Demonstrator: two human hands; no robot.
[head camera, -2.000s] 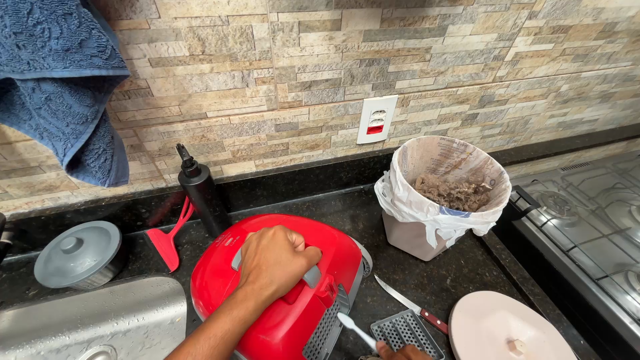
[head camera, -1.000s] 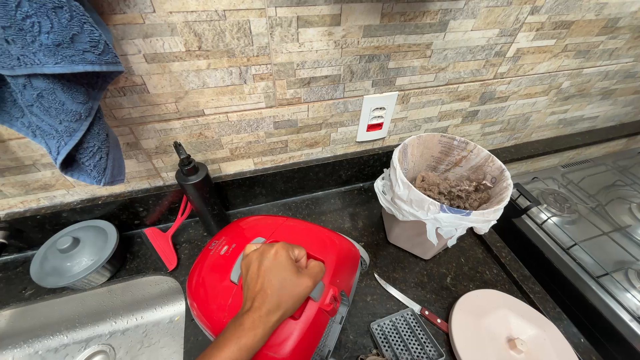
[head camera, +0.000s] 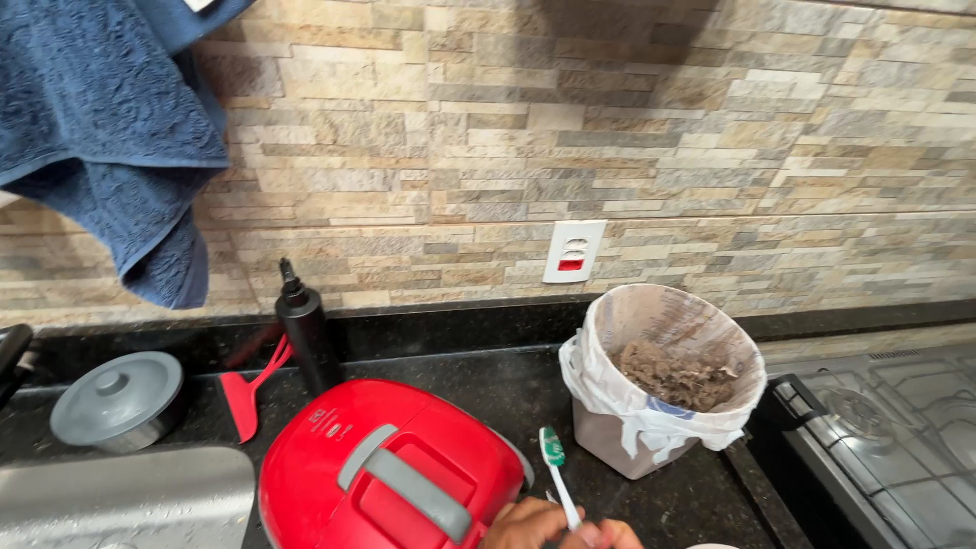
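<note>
A white toothbrush with green and white bristles points up from the bottom edge, beside the red vacuum cleaner body. My right hand pinches its handle. Close against it, what seems to be my left hand shows only its fingers and knuckles, cut off by the frame edge; whether it also holds the handle cannot be told. Nothing touches the grey carrying handle on the red body.
A lined bin holding grey-brown dust and lint stands right of the red body, next to the gas stove. At left are a steel sink, a lidded pot, a red squeegee, a black bottle and a hanging blue towel.
My left hand has let go of the grey handle on the red body. The toothbrush, out of sight one second ago, shows again, bristles up. The view has tilted upward.
</note>
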